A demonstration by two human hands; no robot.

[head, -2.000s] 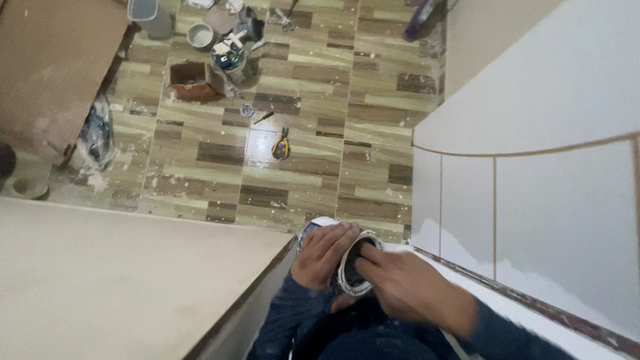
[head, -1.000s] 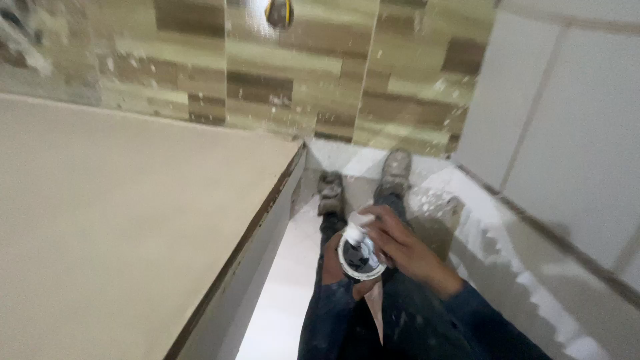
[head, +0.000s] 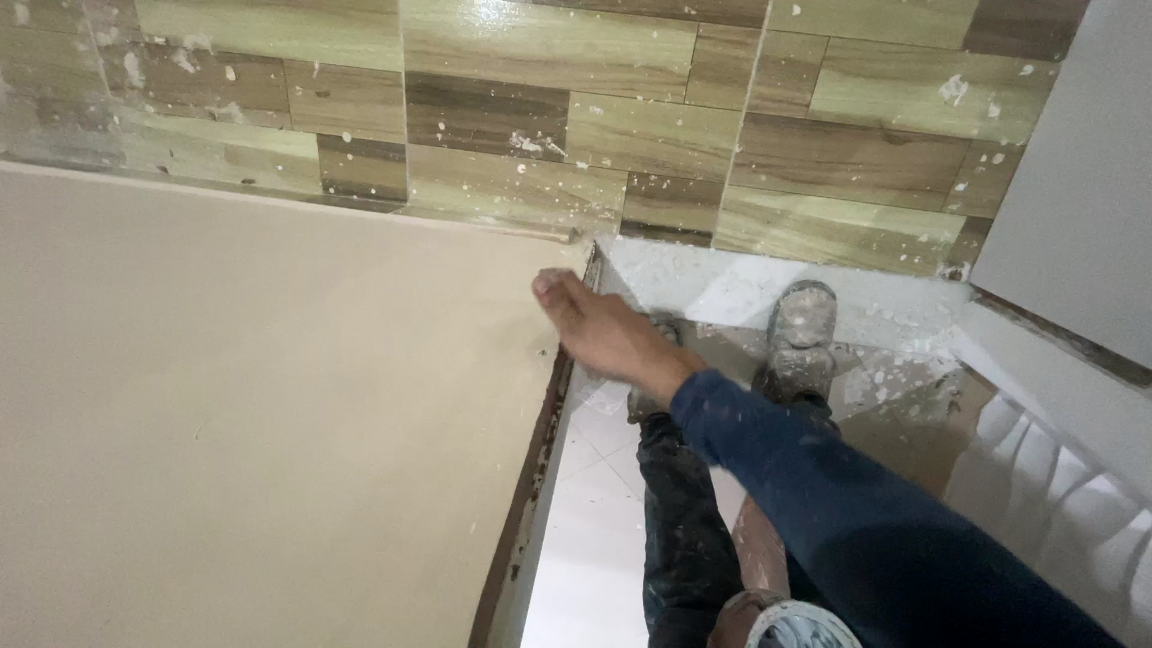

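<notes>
My right hand [head: 605,331] reaches across to the beige panel [head: 270,405], near its upper right corner, with curled, slightly blurred fingers; whether anything is between them cannot be told. Chipped, brown edging [head: 531,486] runs down the panel beside it. At the bottom, my left hand [head: 736,616] is wrapped around a round container [head: 801,621] with a white-smeared rim, partly cut off by the frame. Light and dark material shows inside. A pinkish strip [head: 760,544] lies above the container, its nature unclear.
Paint-spotted wood-look floor tiles [head: 576,126] stretch across the top. My splattered shoes [head: 804,333] stand by a whitish sill [head: 720,279]. A pale wall or panel [head: 1080,216] rises at right, with crumpled white sheeting [head: 1044,477] at lower right.
My right hand has left the container and moved to the left, over to the beige panel's edge. The left hand keeps the container, now lower in view. The view has swung down from the farther floor.
</notes>
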